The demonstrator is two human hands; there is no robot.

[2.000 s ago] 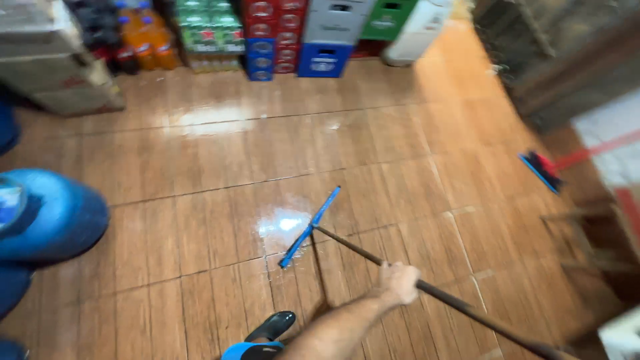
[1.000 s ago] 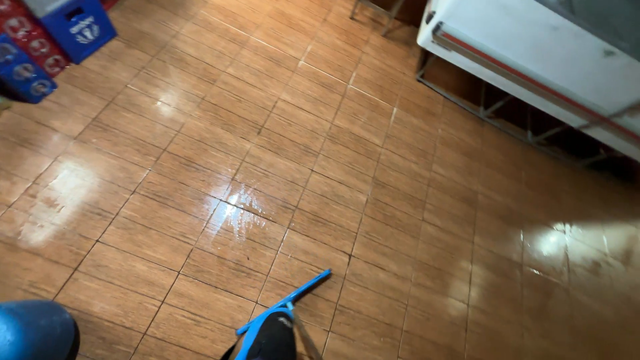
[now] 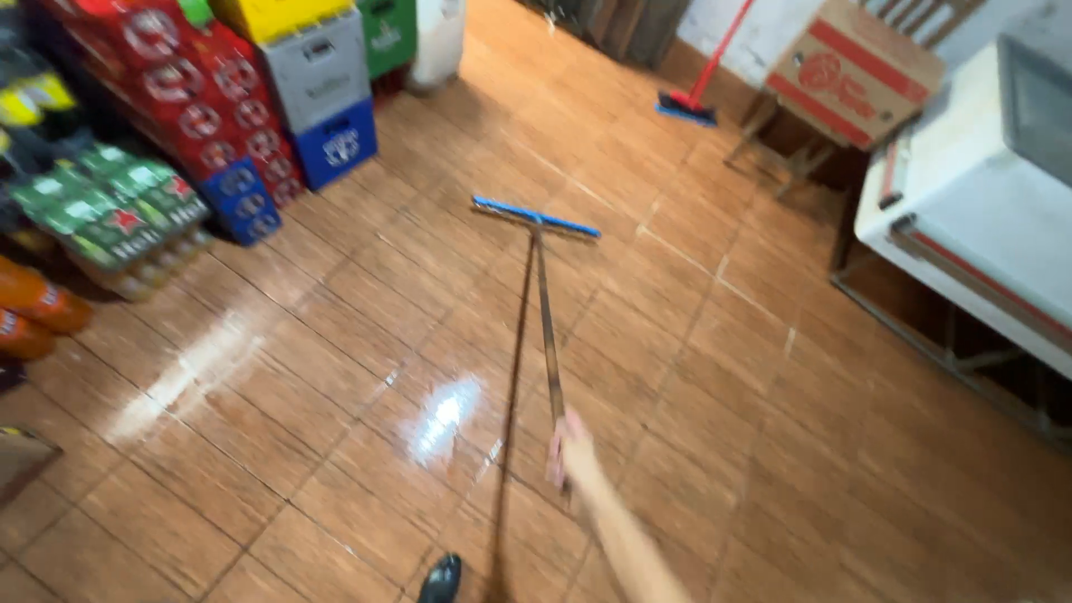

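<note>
My right hand (image 3: 572,448) is closed around the dark stick handle (image 3: 548,343) of a floor squeegee, close to the handle's near end. Its blue squeegee head (image 3: 536,216) lies flat across the wood-look tile floor, ahead of the hand in the upper middle of the view. A long thin shadow runs beside the handle on the left. The tip of a black shoe (image 3: 442,578) shows at the bottom edge. My left hand is out of view.
At left stand stacked red can packs (image 3: 201,121), plastic crates (image 3: 337,145), a green can pack (image 3: 113,213) and orange bottles (image 3: 38,310). A red-handled broom (image 3: 688,105), a cardboard box (image 3: 854,71) on a chair and a white chest freezer (image 3: 971,193) stand at right. The floor shines wetly.
The squeegee head, close by my foot one second ago, now lies farther out ahead. My right hand has come into view on the handle. The view has swung.
</note>
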